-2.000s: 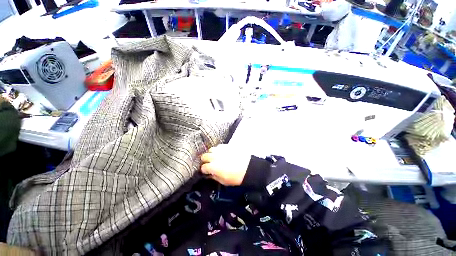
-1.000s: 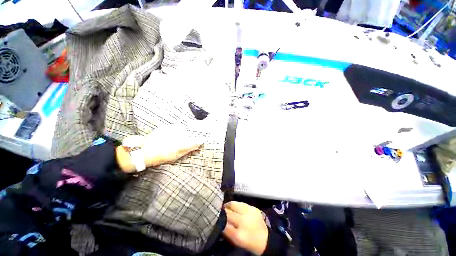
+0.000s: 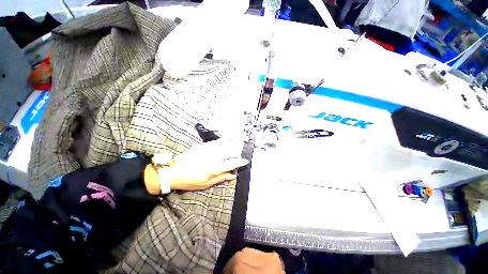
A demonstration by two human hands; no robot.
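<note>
The checked garment [image 3: 176,219] lies bunched left of the needle area and hangs over the table's front edge. A black band [image 3: 239,208] runs along its right edge up to the presser foot area [image 3: 252,132], which is overexposed. My left hand [image 3: 206,168] lies flat on the garment, fingers extended, fingertips at the band just in front of the foot. My right hand [image 3: 254,262] is at the bottom edge of the picture, partly cut off, beside the band's lower end; its fingers are hidden. A short black tab [image 3: 206,132] lies on the cloth.
The white JACK machine [image 3: 342,122] stands behind and right. Thread snips [image 3: 314,133] lie on the bed. A white pointed card [image 3: 393,225] overhangs the scaled front edge [image 3: 321,241]. Coloured bobbins [image 3: 417,190] sit at right. A person's pale garment [image 3: 396,18] shows at the back.
Since one second ago my left hand has moved right onto the band's edge near the foot. My right hand is lower in the picture. The view has shifted closer to the machine.
</note>
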